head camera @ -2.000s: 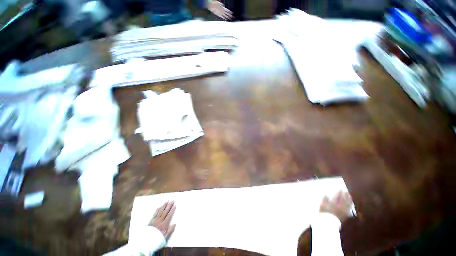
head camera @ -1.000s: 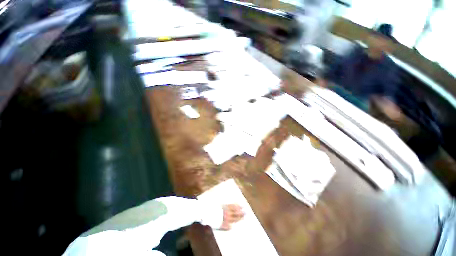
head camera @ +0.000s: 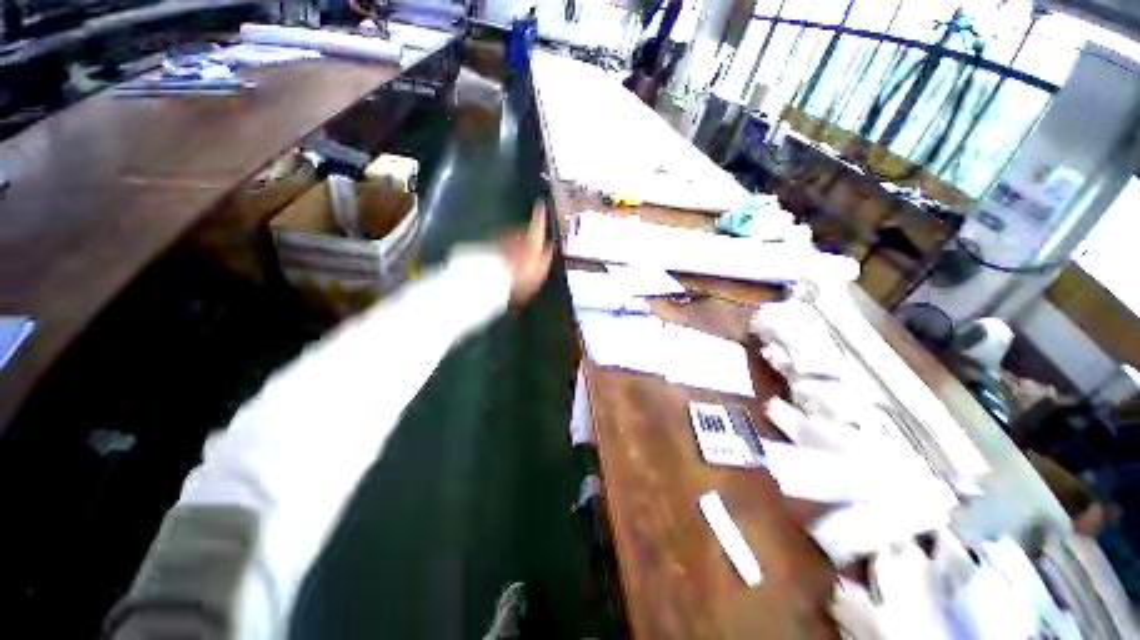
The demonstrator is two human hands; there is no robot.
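Note:
My left hand is stretched out over the green aisle, beside the left edge of the brown table. It is blurred, its fingers look extended and it holds nothing that I can see. My right hand is out of the picture. On the table lie a white paper sheet, a printed card or calculator-like item and a narrow white strip. Rumpled off-white cloth pieces lie along the right, with more at the bottom right. A white roll or folded cloth lies across the table.
The green aisle runs between this table and another brown table at left. An open cardboard box stands in the aisle beside the left table. A foot shows at the bottom. A person, partly visible, is at the right edge.
The view has swung left to the aisle and table end. My left hand has left the white panel and now reaches over the aisle. The panel and my right hand are out of view.

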